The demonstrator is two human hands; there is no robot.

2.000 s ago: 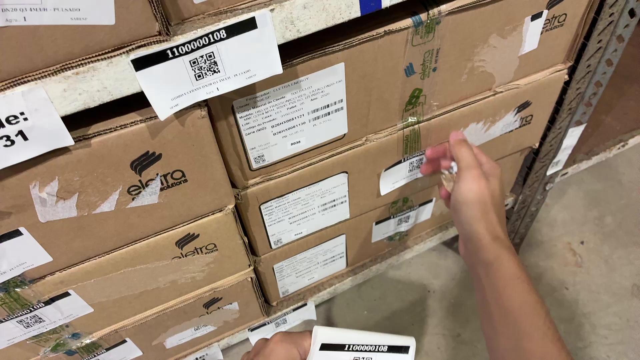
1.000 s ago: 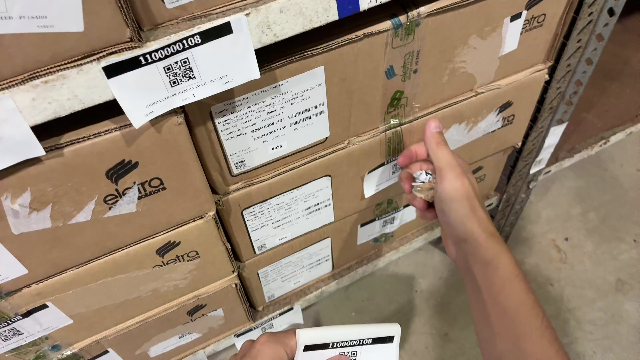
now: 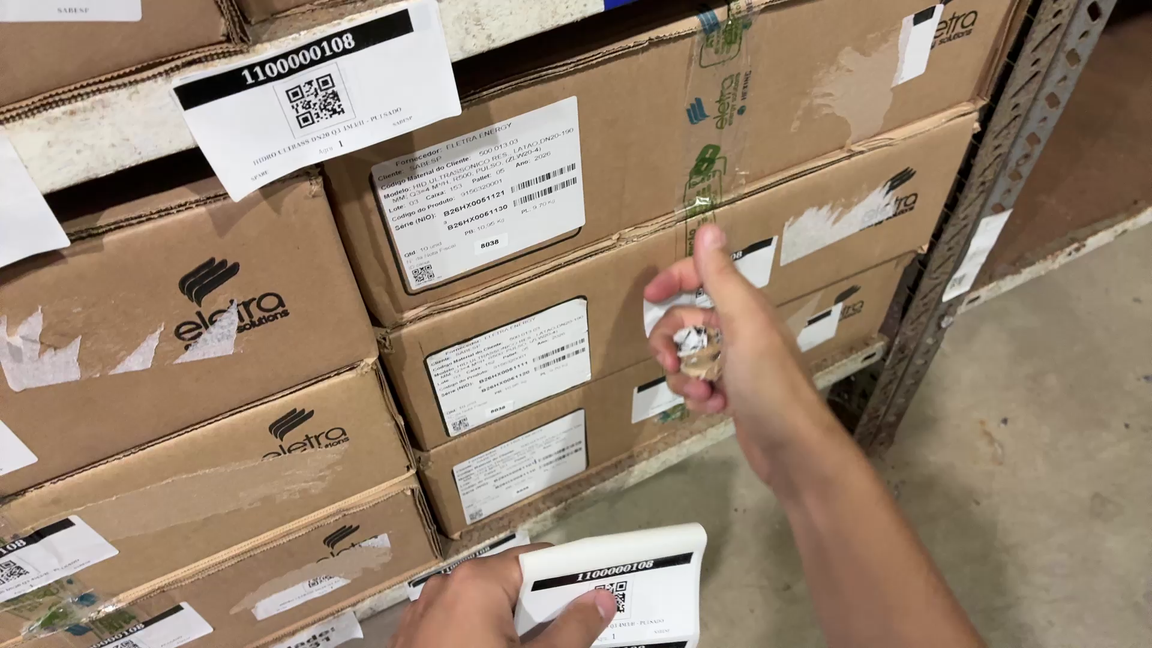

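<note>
My left hand (image 3: 504, 594) grips a sheet of white printed labels (image 3: 630, 576) at the bottom centre, its thumb across the top label. Out in front of the stacked cardboard boxes (image 3: 630, 207) is my right hand (image 3: 720, 324), with a crumpled scrap of paper (image 3: 697, 351) held in its curled fingers and its thumb pointing up. Behind that hand, a white label (image 3: 756, 261) on the middle box is partly hidden. Larger printed labels (image 3: 481, 193) and clear printed tape (image 3: 715, 117) are on the box fronts.
More cardboard boxes (image 3: 162, 288) with torn paper remnants stand at the left. A printed sheet (image 3: 319, 94) hangs from the upper shelf beam (image 3: 99, 148). At the right rises a perforated metal rack post (image 3: 990, 234), with concrete floor (image 3: 1026, 450) beyond the lower beam.
The fingers of my right hand have curled in around the paper scrap, and its thumb now points up. My left hand still holds the label sheet.
</note>
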